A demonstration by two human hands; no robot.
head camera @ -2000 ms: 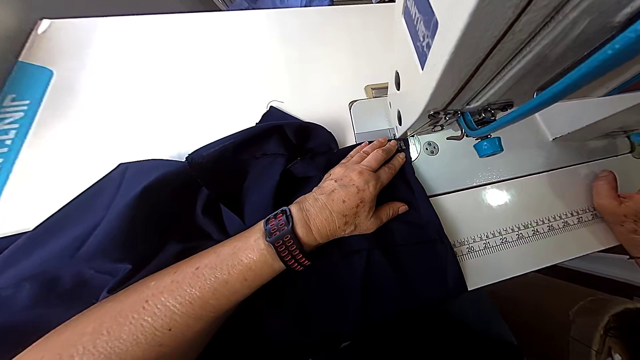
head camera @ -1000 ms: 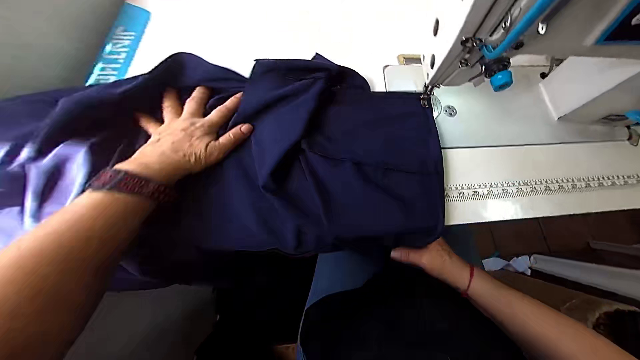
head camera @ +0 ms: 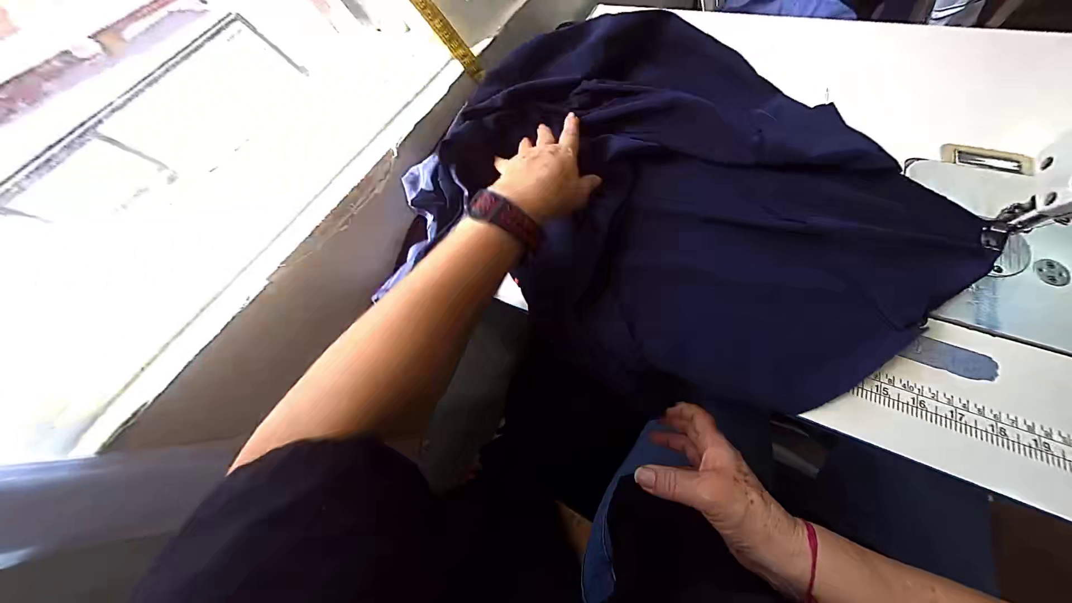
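Navy blue fabric (head camera: 754, 251) spreads over the white sewing machine table (head camera: 837, 67), and its right corner lies under the presser foot (head camera: 994, 237) of the sewing machine. My left hand (head camera: 548, 172), with a dark red-patterned band at the wrist, rests on the bunched far left part of the fabric, fingers spread. My right hand (head camera: 712, 477), with a thin red string at the wrist, hovers below the table's front edge near the fabric's lower edge. Its fingers are apart, and nothing shows in them.
A printed ruler scale (head camera: 963, 419) runs along the table's front edge at right. The metal needle plate (head camera: 1013, 255) sits by the presser foot. To the left are a bright window (head camera: 167, 167) and its ledge, with a yellow measuring tape (head camera: 448, 38) at the top.
The view has swung left. The fabric now lies spread out to the left of the presser foot. My right hand has come away from the fabric's lower right corner, where it was one second ago.
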